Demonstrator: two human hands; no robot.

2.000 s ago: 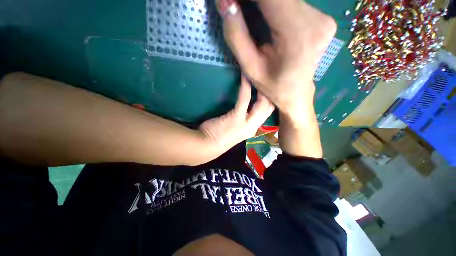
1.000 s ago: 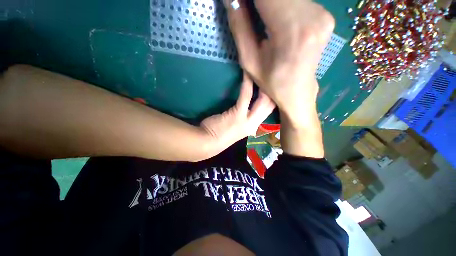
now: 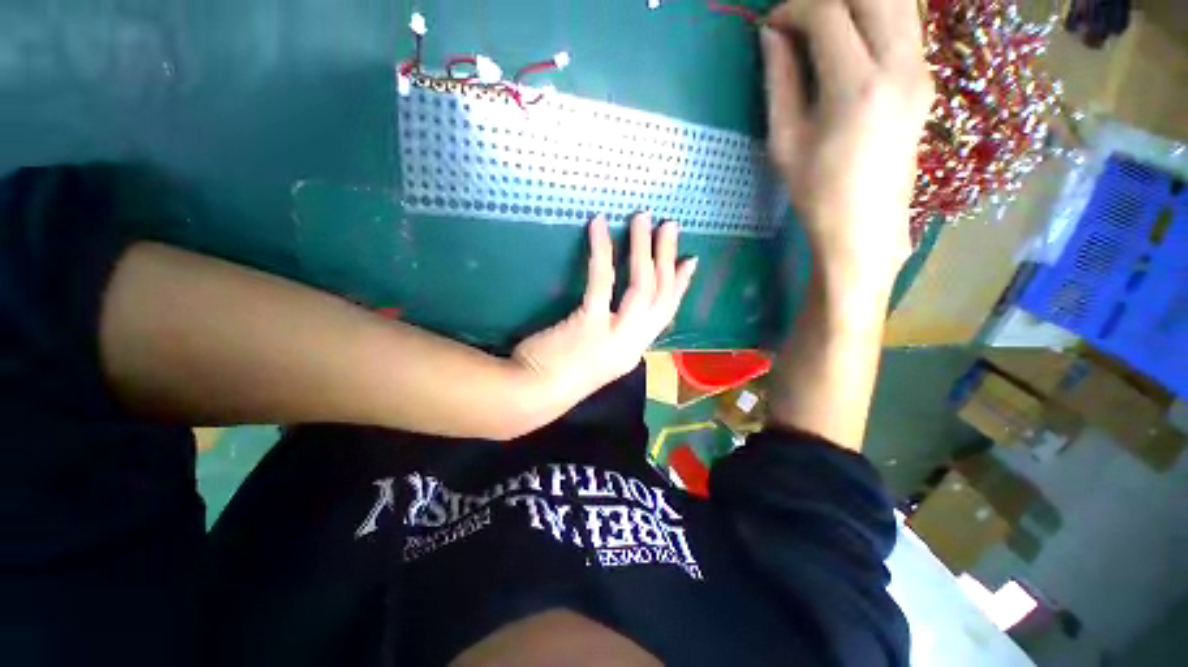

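The perforated plate (image 3: 573,156) lies flat on the green bench top. Several wired components (image 3: 456,81) sit in a row at its far-left edge, with red leads and white plug connectors (image 3: 487,68) lying beyond that edge. My left hand (image 3: 612,306) is open, palm down, with spread fingertips at the plate's near edge. My right hand (image 3: 847,124) is beyond the plate's right end, beside the pile. Its thumb and finger are closed at a red lead (image 3: 734,12); the component's head is hidden by the fingers.
A loose component pile (image 3: 984,117) of red, gold and white lies at the right, on the green top and brown board (image 3: 958,293). A blue plastic crate (image 3: 1114,248) stands beyond it. Cardboard boxes (image 3: 997,404) are on the floor at right. A red round object (image 3: 717,370) is below the bench edge.
My right hand has moved off the plate towards the pile, and a red lead now shows at its fingers. My left hand's fingers have spread along the plate. The plate appears lower in view.
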